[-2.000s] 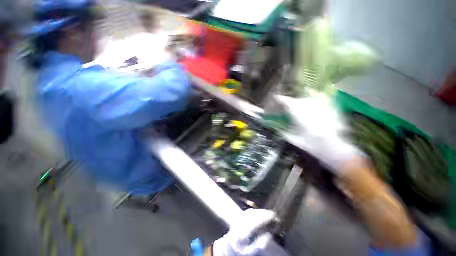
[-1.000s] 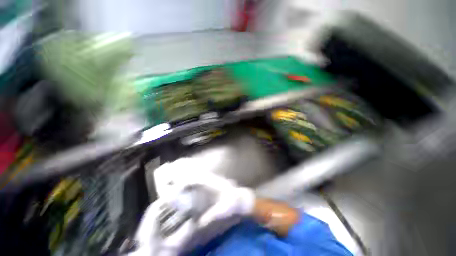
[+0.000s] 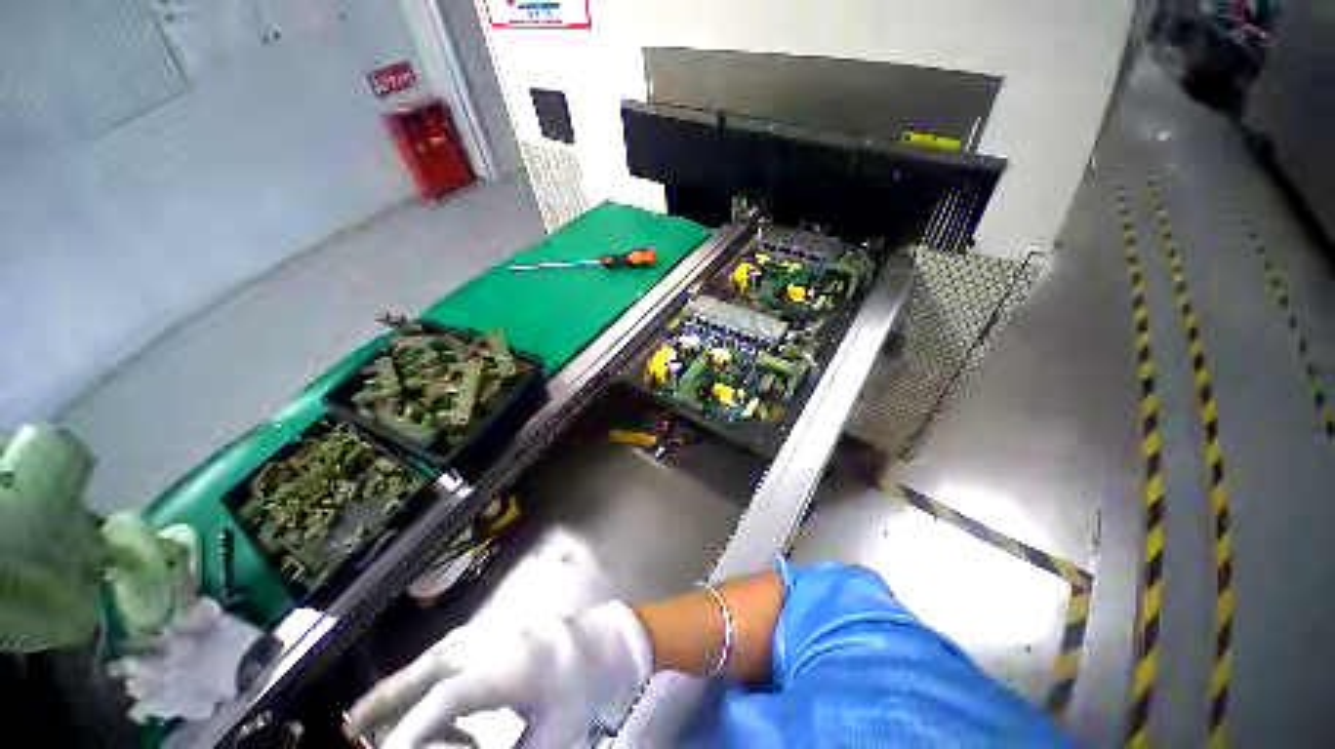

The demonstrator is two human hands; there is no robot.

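My right hand (image 3: pixel 513 676), in a white glove with a thin bracelet at the wrist, reaches over the conveyor at the bottom edge. Its fingers point left and down and are partly cut off; I cannot tell whether they hold anything. A blurred white patch lies just above it. My left hand cannot be made out. Two populated green circuit boards lie in black carriers between the conveyor rails, the nearer board (image 3: pixel 728 366) and the farther board (image 3: pixel 802 278), by the machine opening.
Two black bins of olive pieces, the nearer (image 3: pixel 325 498) and the farther (image 3: pixel 439 384), stand left of the rail (image 3: pixel 791 476) pair. An orange-handled screwdriver (image 3: pixel 630 259) lies on the green mat (image 3: pixel 593 234). A pale green fan (image 3: pixel 66 542) and white gloves (image 3: pixel 191 659) are at left. Mesh guard (image 3: pixel 959 329) at right.
The view has swung right, from the other person and a nearby board to the machine opening. My right hand now shows low in the picture; my left hand has left clear view.
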